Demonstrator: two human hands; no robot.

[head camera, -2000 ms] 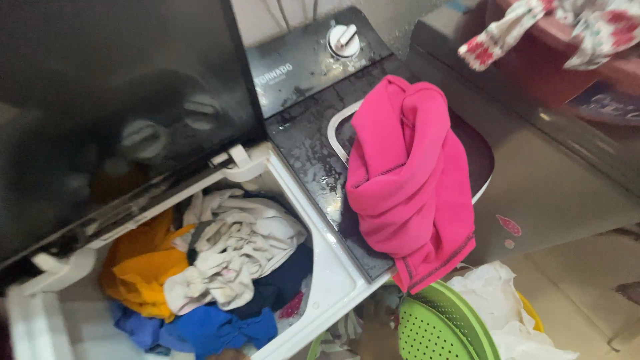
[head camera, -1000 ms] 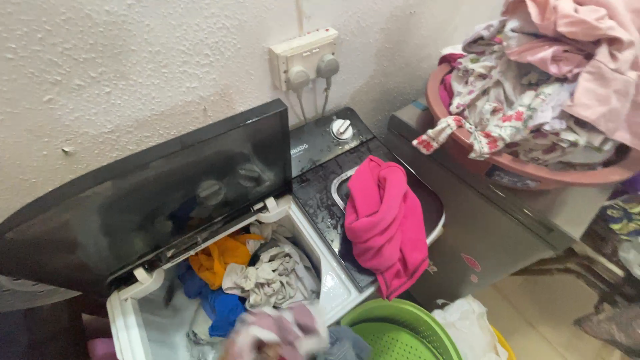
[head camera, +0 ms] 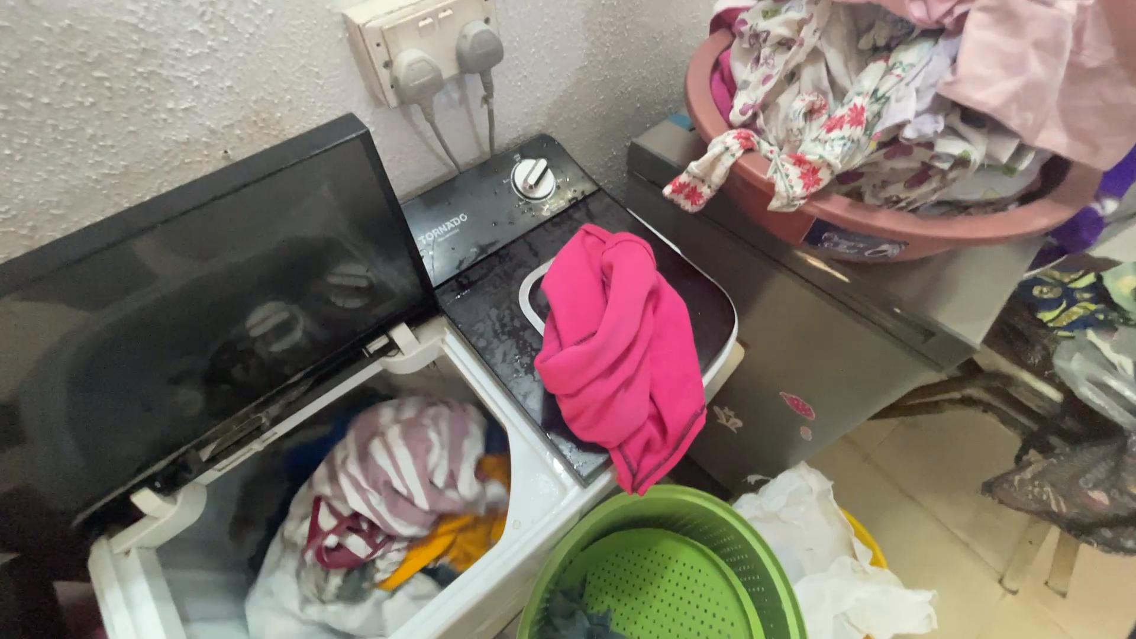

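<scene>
Neither of my hands shows in the head view. A twin-tub washing machine point(head camera: 532, 524) stands against the wall with its dark lid point(head camera: 231, 293) raised on the left. Inside the tub lie a striped mauve-and-white cloth point(head camera: 404, 461), an orange garment point(head camera: 444, 546) and white cloth point(head camera: 293, 586). A bright pink garment point(head camera: 621, 355) rests folded on the closed right-hand cover point(head camera: 497, 328), its lower end hanging over the machine's front edge. Below it is a green perforated plastic basket point(head camera: 666, 577) with a dark cloth point(head camera: 577, 617) in it.
A reddish plastic basin point(head camera: 941, 226) heaped with clothes sits on a grey appliance point(head camera: 790, 328) at the right. White plastic bags point(head camera: 816, 550) lie beside the green basket. Two plugs point(head camera: 448, 67) sit in a wall socket, their cords running down behind the machine.
The striped mauve-and-white cloth, blurred at the tub's front edge a second ago, now lies inside the tub over the other clothes. The pink garment stays on the cover.
</scene>
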